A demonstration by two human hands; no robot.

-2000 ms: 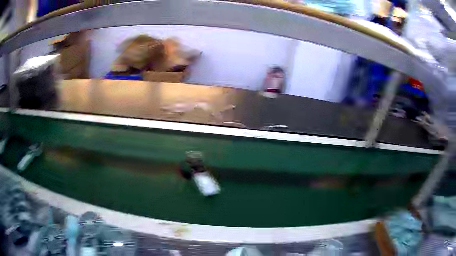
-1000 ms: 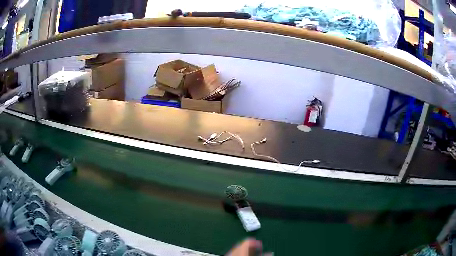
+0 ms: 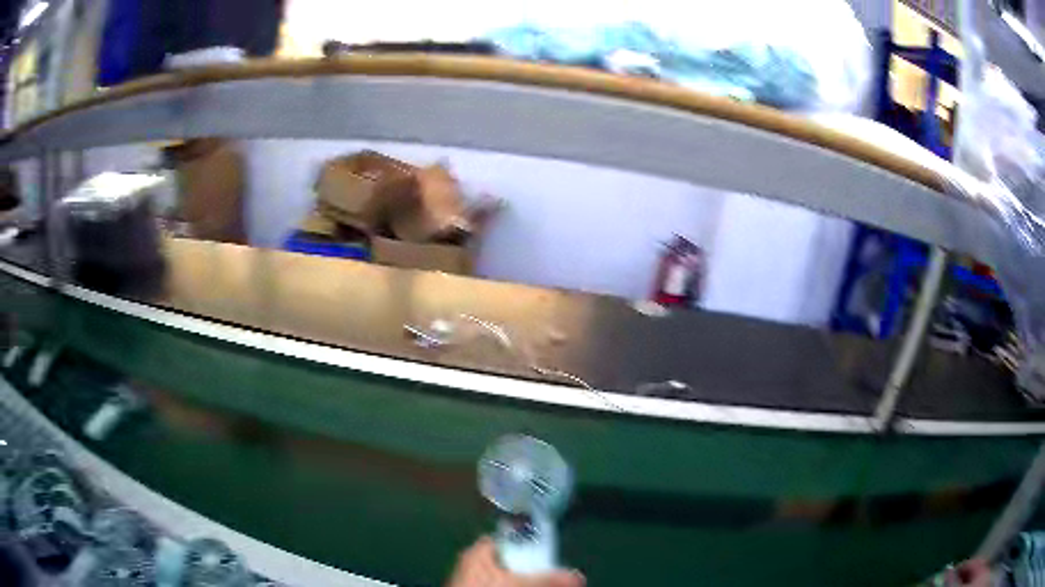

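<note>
My left hand (image 3: 495,569), cut off by the bottom edge, is closed around the handle of a pale mint-green mini fan (image 3: 525,476). The fan is upright in view, its round head above my fingers, in front of the green conveyor belt (image 3: 344,493). A small dark patch shows at the neck. My right hand (image 3: 972,573) is at the bottom right corner, small, blurred and mostly cut off, beside pale green parts (image 3: 1028,560). What it holds is hidden.
More fans lie on the belt at the left (image 3: 109,413). Piled fans (image 3: 69,516) lie on the near bench, lower left. Beyond the belt are a dark shelf (image 3: 733,355) with white cables, a wrapped stack (image 3: 115,235) and an upright post (image 3: 913,338).
My left hand has closed on the fan that lay on the belt and raised it. My right hand has come into view at the bottom right. The view has shifted slightly.
</note>
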